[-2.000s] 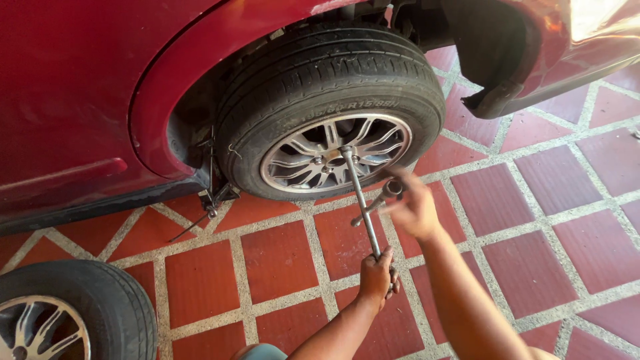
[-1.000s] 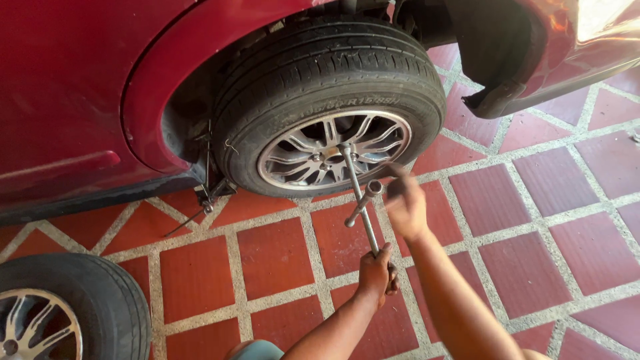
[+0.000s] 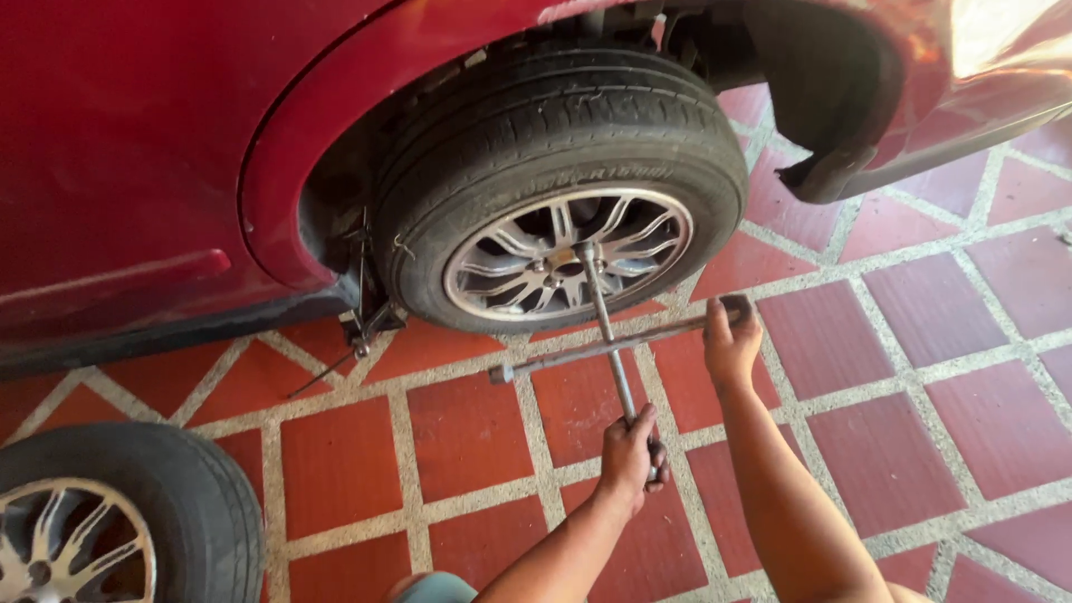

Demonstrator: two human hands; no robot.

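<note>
A four-way lug wrench (image 3: 614,345) reaches from the alloy wheel (image 3: 569,255) on the red car toward me, one socket end seated at a lug position near the hub. My left hand (image 3: 634,456) is closed around the wrench's near end. At the right end of the cross bar, the fingers of my right hand (image 3: 733,339) grip the bar just beside its socket. The bar's other socket end points left above the floor tiles.
A second tire with an alloy rim (image 3: 201,502) lies at the lower left. Behind the mounted wheel, a jack (image 3: 364,327) stands under the car's sill (image 3: 193,335). The fender liner and bumper edge (image 3: 825,176) hang at the upper right.
The wrench's cross bar has turned and now spans left to right. My right hand, blurred beside the wrench before, now grips the bar's end. My left hand stays on the near end.
</note>
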